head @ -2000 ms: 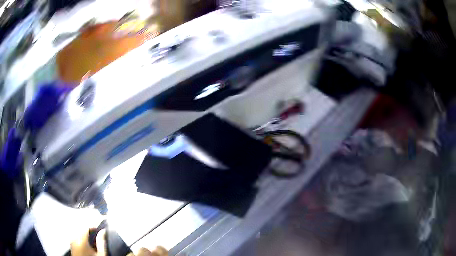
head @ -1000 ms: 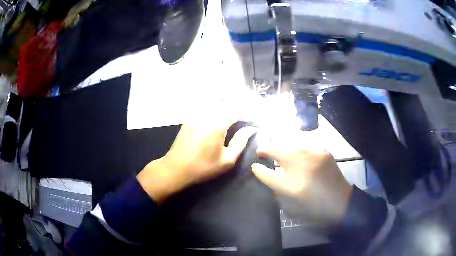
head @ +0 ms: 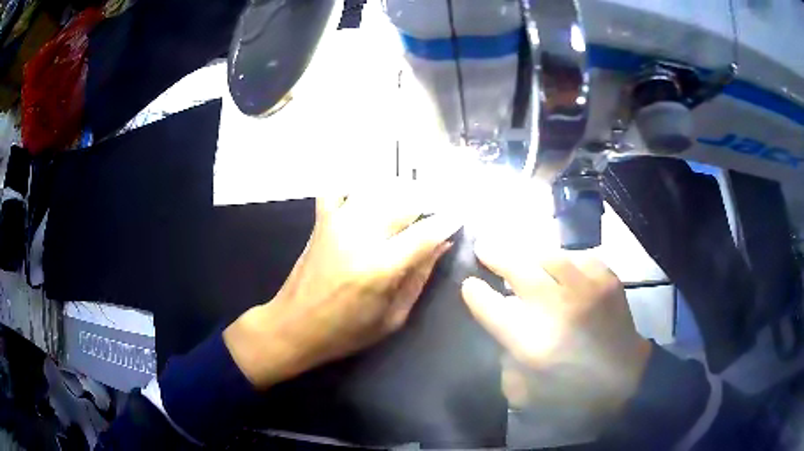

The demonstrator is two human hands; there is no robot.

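Black fabric panels (head: 132, 216) lie flat on the white machine table, from the left to in front of the needle area. My left hand (head: 353, 273) presses on the fabric left of the needle, its fingertips at the bright glare. My right hand (head: 560, 330) is on the fabric's right edge, thumb and fingers bent close to the glare. Whether the fingers pinch the cloth is hard to tell. The white sewing machine head (head: 494, 53) with a blue stripe stands above. The needle and presser foot are lost in the glare.
A dark oval guard (head: 278, 53) hangs left of the machine head. Black fabric pieces (head: 683, 238) lie under the machine arm at the right. A crumpled red plastic bag (head: 55, 88) is at the far left. A printed ruler (head: 110, 351) runs along the front edge.
The view has moved closer to the machine head. Both hands stay at the needle area on the fabric; my right hand's fingers sit slightly farther from my left hand.
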